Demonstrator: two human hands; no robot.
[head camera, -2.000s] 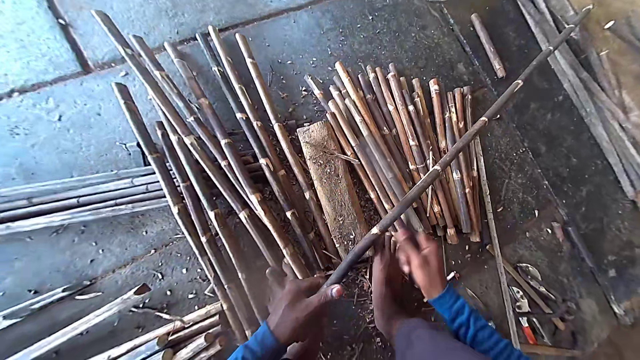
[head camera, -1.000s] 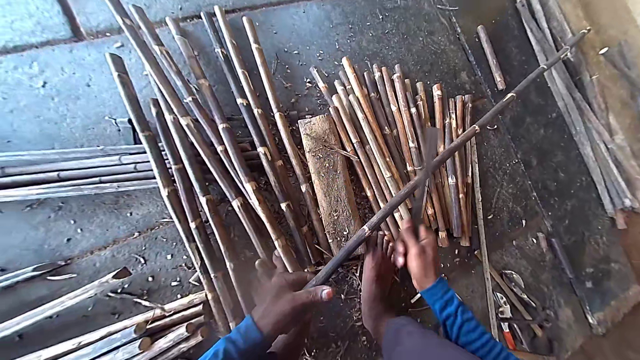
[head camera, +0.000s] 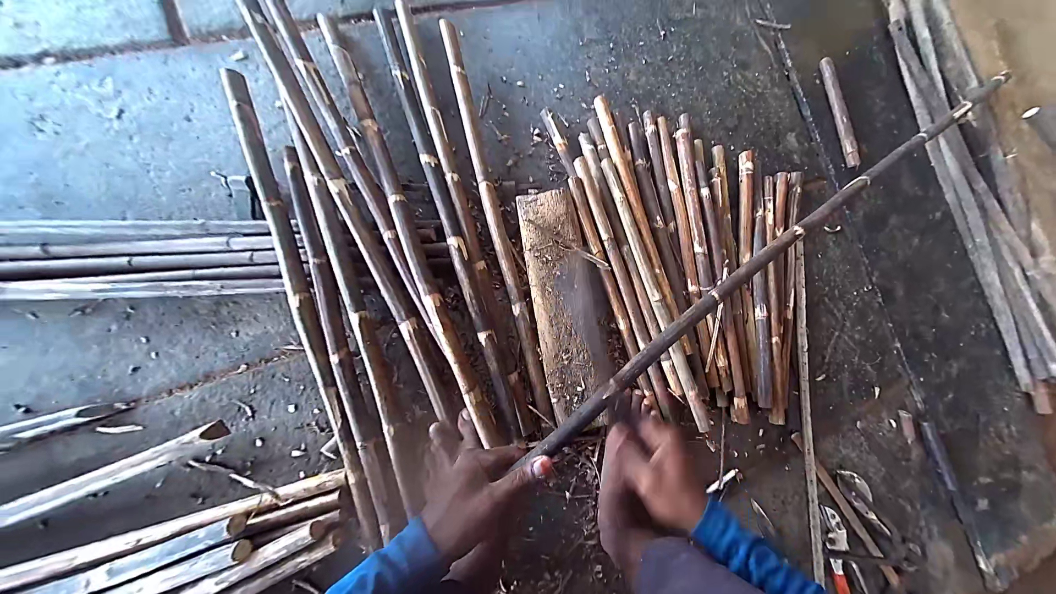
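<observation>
My left hand (head camera: 474, 499) grips the lower end of a long dark cane pole (head camera: 726, 285), thumb on top. The pole slants up to the right across a row of short cut canes (head camera: 656, 239). My right hand (head camera: 664, 470) is below the pole, fingers curled around something mostly hidden. A blurred dark flat blade (head camera: 584, 309) extends up from it over a worn wooden block (head camera: 549, 239). The blade's handle cannot be seen. A bare foot (head camera: 619, 495) is beside my right hand, and toes of another show behind my left hand.
Long cane poles (head camera: 363, 206) lean together left of the block. More poles lie at the far left (head camera: 140, 266) and bottom left (head camera: 165, 540). Grey strips (head camera: 965, 190) lie at the right. Tools, one with a red handle (head camera: 839, 573), are at the lower right. Shavings litter the floor.
The blurred blade has moved left, from over the short canes to over the wooden block. My right hand has moved left and closer to my left hand, which still holds the pole.
</observation>
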